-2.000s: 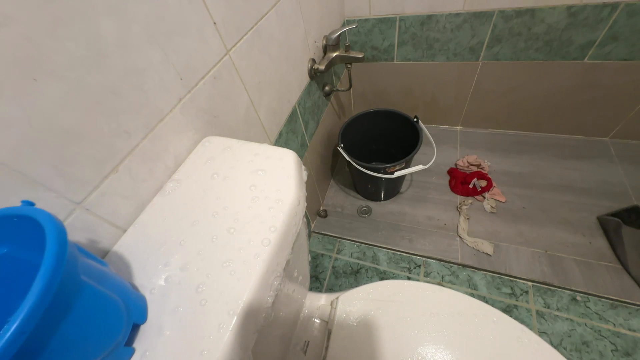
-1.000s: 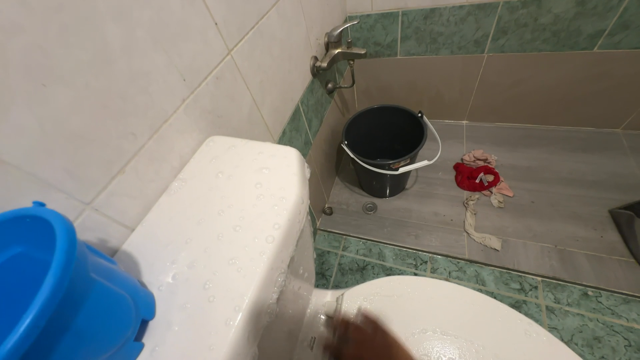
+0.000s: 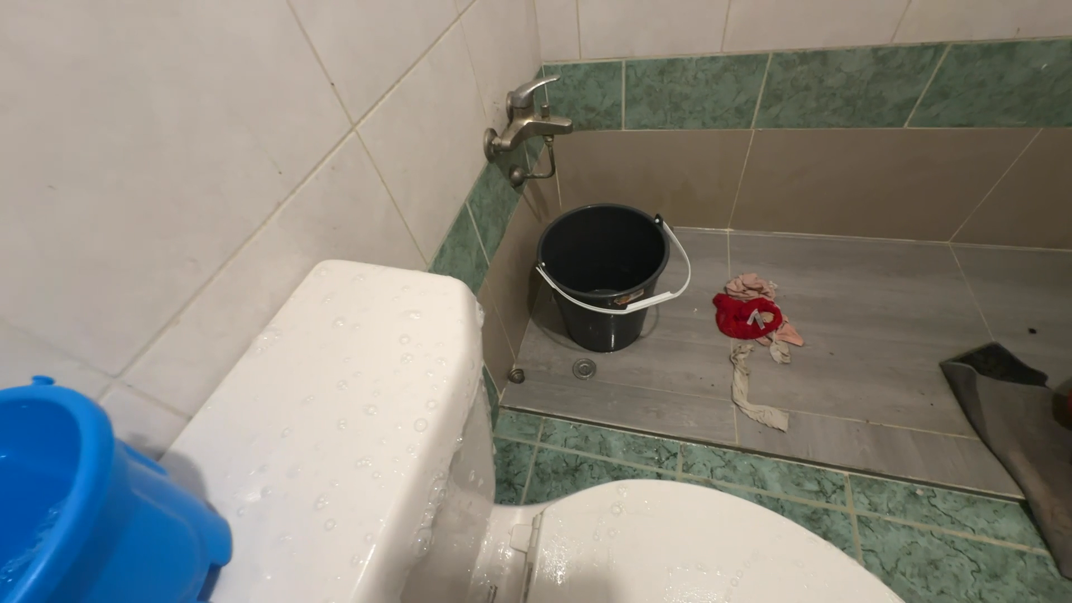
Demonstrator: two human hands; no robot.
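Neither my left hand nor my right hand shows in the head view. Water drops or suds dot the white toilet tank (image 3: 335,402) in the left middle. To its right lies the closed toilet lid (image 3: 687,544), wet near the hinge. A blue plastic bucket (image 3: 142,502) with sudsy liquid inside stands at the lower left, beside the tank. Beyond the toilet, a black plastic bucket (image 3: 603,331) with a white handle stands on the grey floor below a metal mixer tap (image 3: 532,126).
Red and pink cloths (image 3: 748,316) and a twisted pale cloth (image 3: 745,394) lie on the grey floor (image 3: 871,360). A floor drain (image 3: 584,368) is near the black bucket. A dark grey mat or cloth (image 3: 1005,419) hangs over the floor's edge at the right.
A blurred hand, seen over the toilet lid near its hinge about one second ago, has left the view. The buckets and cloths have stayed in place.
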